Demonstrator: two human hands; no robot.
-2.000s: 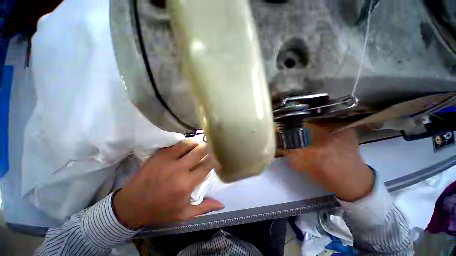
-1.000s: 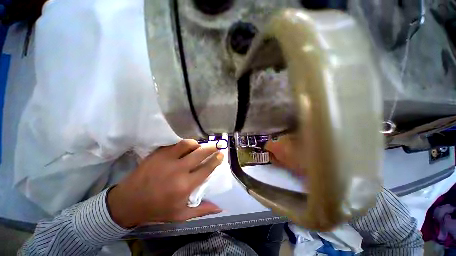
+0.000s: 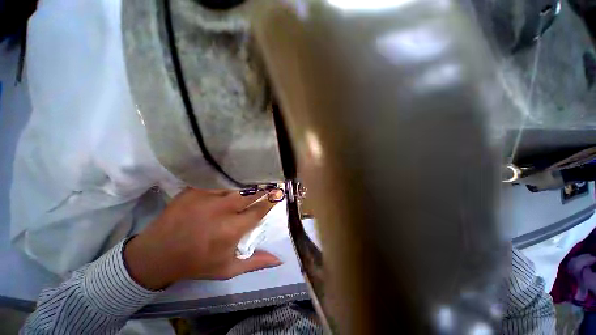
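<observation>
The white garment piece (image 3: 72, 124) lies in a large heap left of the grey machine head (image 3: 219, 85). My left hand (image 3: 193, 235) lies flat on its narrow part, fingertips at the presser foot (image 3: 291, 191), thumb spread toward the table edge. A small white folded end (image 3: 251, 242) shows between thumb and fingers. The take-up lever guard (image 3: 405, 163), very close and blurred, covers the middle right. My right hand is hidden behind it; only its striped sleeve shows at the lower right.
The pale table has a grey edge (image 3: 229, 302) curving along the front. A pale thread (image 3: 526, 111) runs down the machine at the right. More white cloth (image 3: 555, 255) and a dark purple cloth (image 3: 578, 278) lie below the table's right edge.
The view has shifted and the guard looks larger, now covering my right hand, which showed earlier. My left hand stays on the cloth by the presser foot.
</observation>
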